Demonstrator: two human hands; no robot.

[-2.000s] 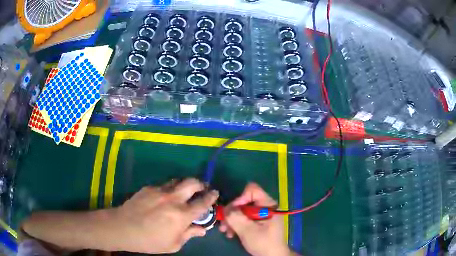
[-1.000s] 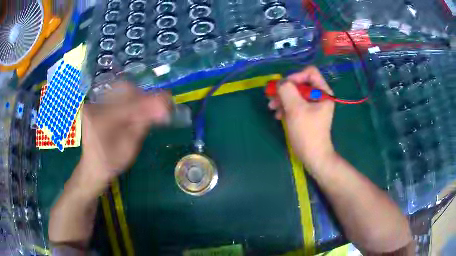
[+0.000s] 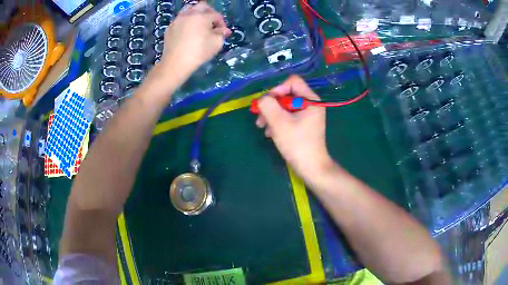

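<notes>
My left hand (image 3: 195, 34) reaches over the tray of round parts (image 3: 136, 51) behind the mat. Its fingers are bent above the tray near the right-hand rows; whether they hold a part cannot be told. My right hand (image 3: 295, 125) holds the red test probe (image 3: 283, 103) above the back right of the yellow frame, its tip pointing left. The brass-silver contact base (image 3: 190, 193) lies on the green mat with nothing on it. A dark blue lead (image 3: 196, 139) runs from it towards the tray.
A second clear tray (image 3: 440, 128) with some parts is at the right. Blue and red dot sheets (image 3: 68, 133) and an orange fan (image 3: 27, 58) are at the left. A red patch (image 3: 352, 48) lies by the cables. A green label (image 3: 214, 277) is at the near edge.
The round part is off the contact base. My left hand has moved from the base, past the left side, to over the back tray. My right hand has lifted the probe away from the base.
</notes>
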